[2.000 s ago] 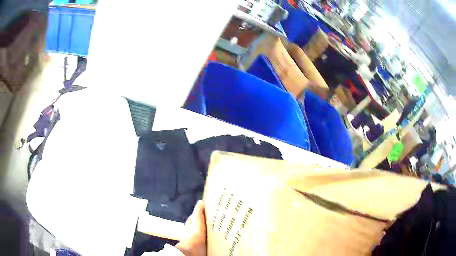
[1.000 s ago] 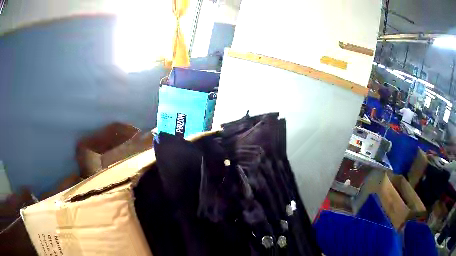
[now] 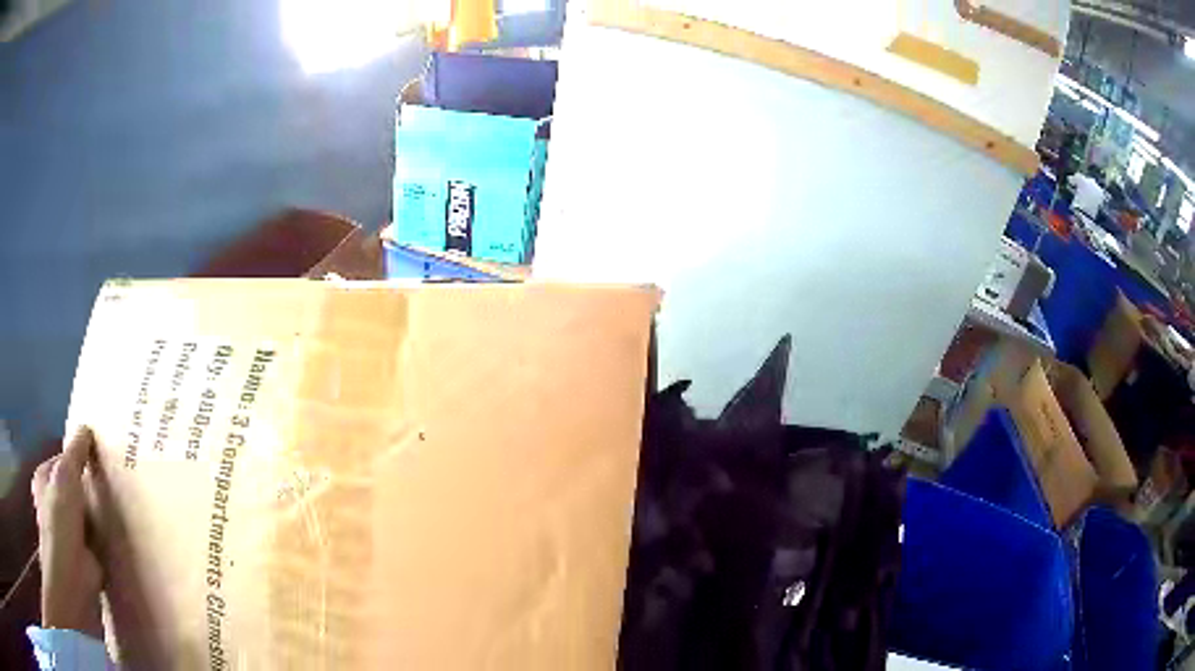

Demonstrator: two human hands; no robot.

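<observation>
A brown carton (image 3: 511, 459) with printed text fills the lower left and centre, its flat side turned towards me. My left hand (image 3: 72, 537) grips its left edge, with the fingers on the printed face. A thick bundle of black fabric panels (image 3: 760, 537) sticks out past the carton's right edge. One pointed corner stands up and a small pale spot shows. The bundle's lower part is cut off by the picture's edge. My right hand is not in view.
A tall pale board (image 3: 786, 223) stands behind the bundle. A turquoise box (image 3: 469, 184) sits behind the carton, with another brown box (image 3: 295, 249) to its left. Blue bins (image 3: 983, 564) and an open carton (image 3: 1055, 433) stand at the right.
The carton's printed side has swung up and right across the view, and the black bundle has shifted right. My left hand, out of view one second ago, shows at the left.
</observation>
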